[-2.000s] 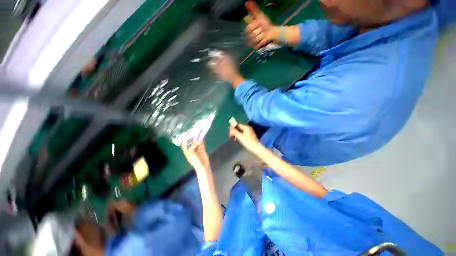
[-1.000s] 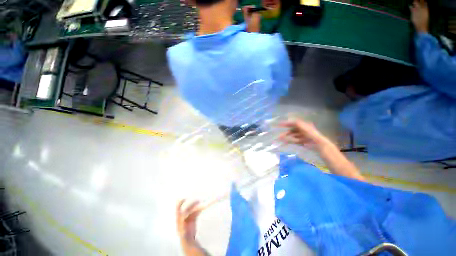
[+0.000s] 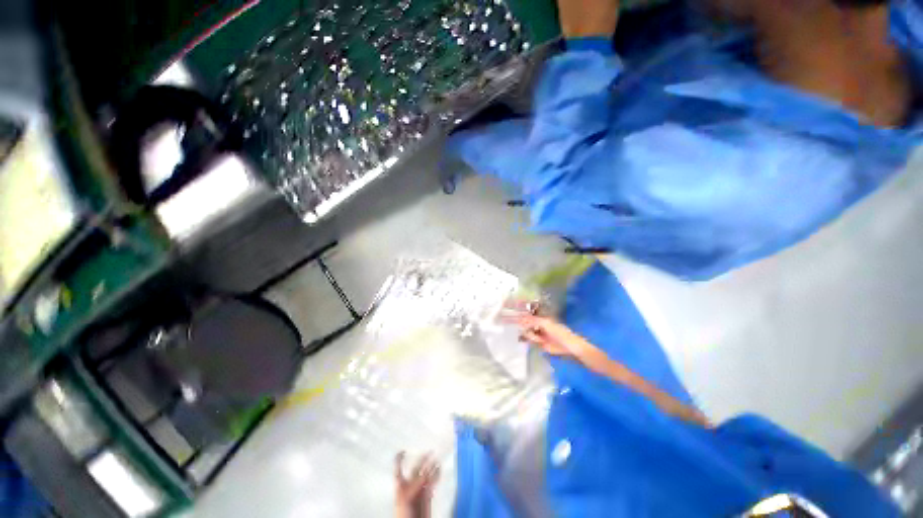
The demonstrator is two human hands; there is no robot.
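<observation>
A clear blister tray [image 3: 440,288] is held in front of my body, above the pale floor, blurred by glare. My right hand [image 3: 536,329] grips its right side with thumb and fingers. My left hand [image 3: 415,481] is low near the bottom edge of the picture, blurred, with its fingers raised; whether it touches the transparent sheet cannot be told. Small bright spots show on the tray, and whether these are parts or reflections is unclear.
A large tray of small shiny components [image 3: 374,101] lies on the green bench ahead. Left of it are a black strap [image 3: 127,137] and a white box [image 3: 207,197]. A round dark stool [image 3: 238,349] stands at left. A person in a blue smock [image 3: 688,172] is at upper right.
The view has swung from the bench across the floor to the component tray. The clear tray has moved off the bench area to in front of my body. My left hand is lower than a second ago.
</observation>
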